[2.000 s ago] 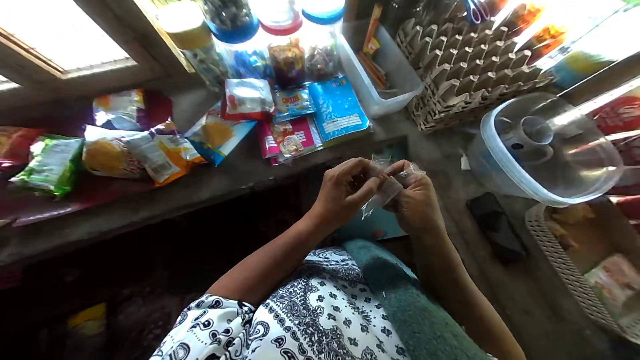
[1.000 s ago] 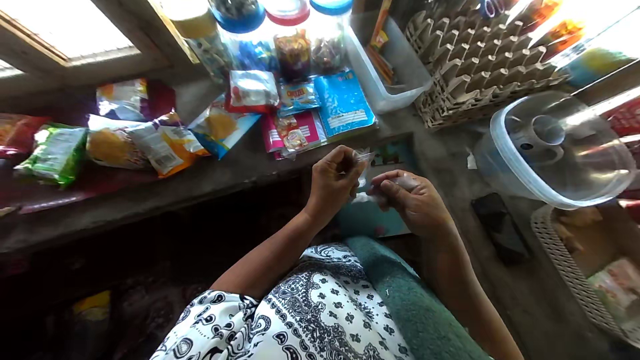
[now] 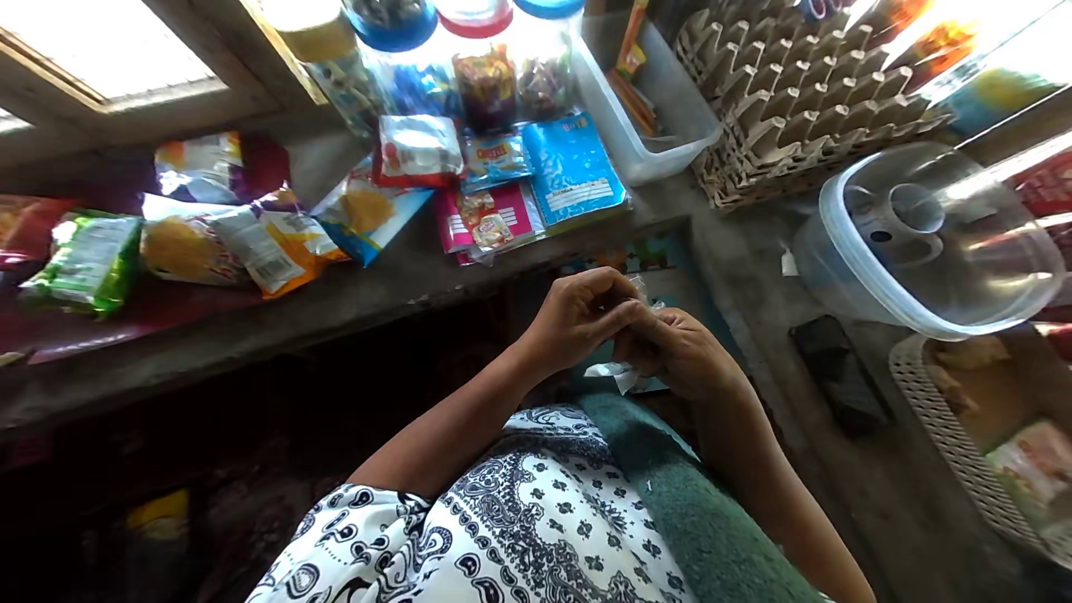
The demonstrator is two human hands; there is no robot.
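Observation:
My left hand (image 3: 582,314) and my right hand (image 3: 678,347) meet in front of my body, fingertips touching. Between them they pinch a small piece of clear plastic film (image 3: 615,371); one end hangs below the fingers and a bit shows above them. What the film contains, if anything, is hidden by the fingers. A teal surface (image 3: 699,289) with a printed picture lies beneath the hands. Just beyond them, on the ledge, are a blue notebook (image 3: 574,167), a pink notebook (image 3: 519,209) and small snack packets (image 3: 494,159).
Snack bags (image 3: 193,239) line the ledge at left. Lidded jars (image 3: 486,79) stand at the back, beside a clear plastic bin (image 3: 645,163) and stacked egg trays (image 3: 754,126). On the right are a clear tub (image 3: 863,260), a black phone (image 3: 840,377) and a woven basket (image 3: 946,435).
My hands were slightly apart one second ago, with film at the fingers; now they are together, and the film hangs below the right fingers.

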